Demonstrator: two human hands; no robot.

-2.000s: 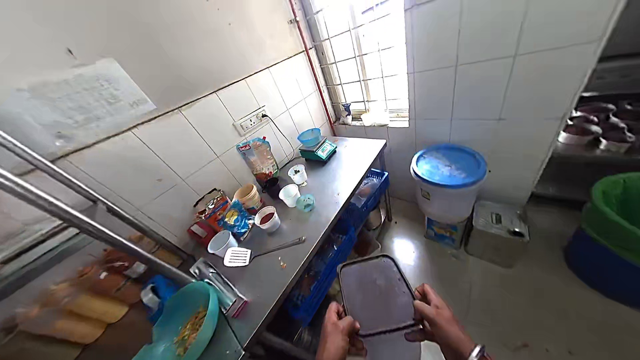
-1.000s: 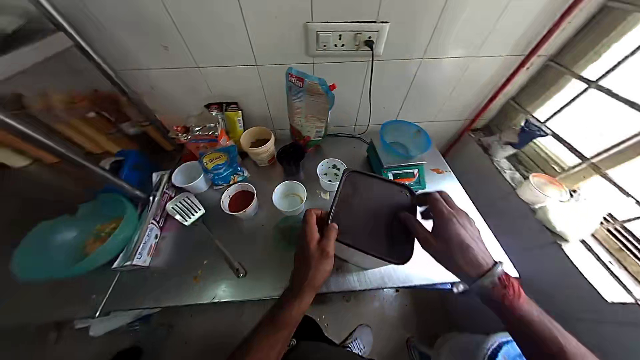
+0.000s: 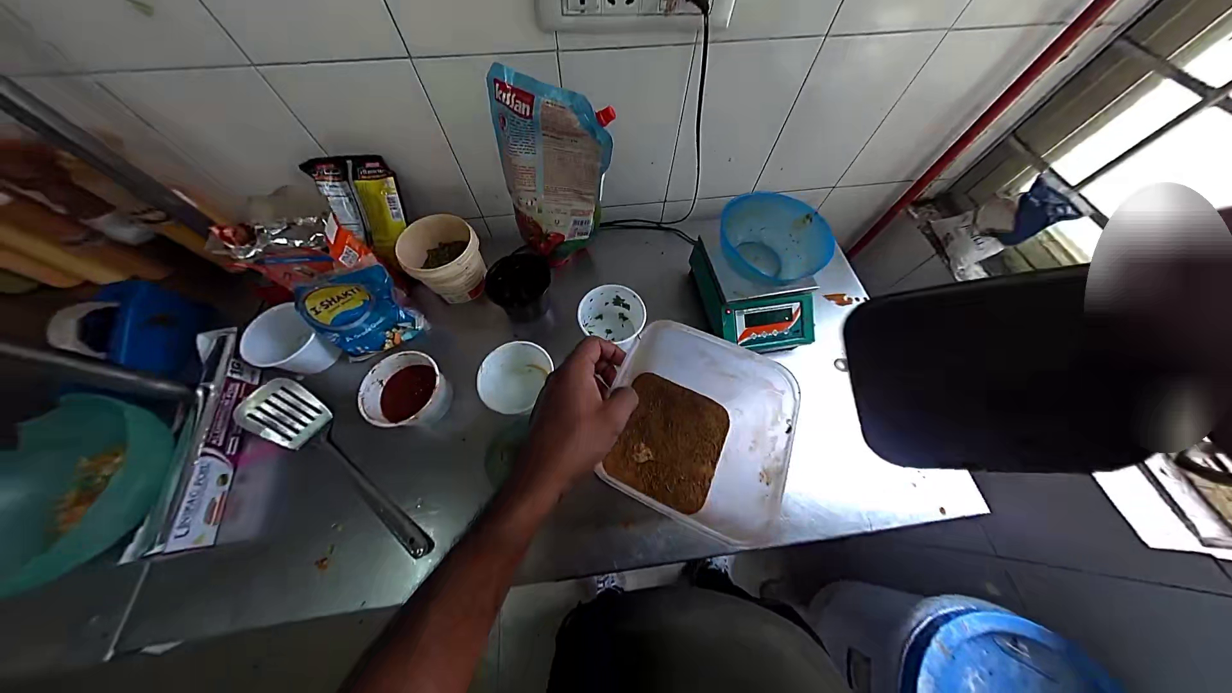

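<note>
My left hand (image 3: 582, 409) grips the left rim of a white plastic container (image 3: 760, 414), tilted, with brown powder (image 3: 669, 443) gathered toward its left side. At the far right, my right hand (image 3: 1165, 318), blurred, holds the dark lid (image 3: 972, 371) up and away from the container. Left of the container stand a small white cup (image 3: 515, 377) and a cup of red powder (image 3: 406, 390); behind it is a cup with green bits (image 3: 612, 314). A slotted metal spatula (image 3: 371, 491) lies farther left.
A green kitchen scale (image 3: 773, 322) bears a blue bowl (image 3: 778, 239). Along the tiled wall stand a Kissan pouch (image 3: 551, 159), a beige tub (image 3: 443, 258) and a blue salt packet (image 3: 354, 310). A teal basin (image 3: 82, 491) is at left; a blue-lidded drum (image 3: 1006, 654) stands below the steel counter's edge.
The lid has come off the container and moved right in my right hand. My left hand still holds the container, and the brown powder inside is now visible.
</note>
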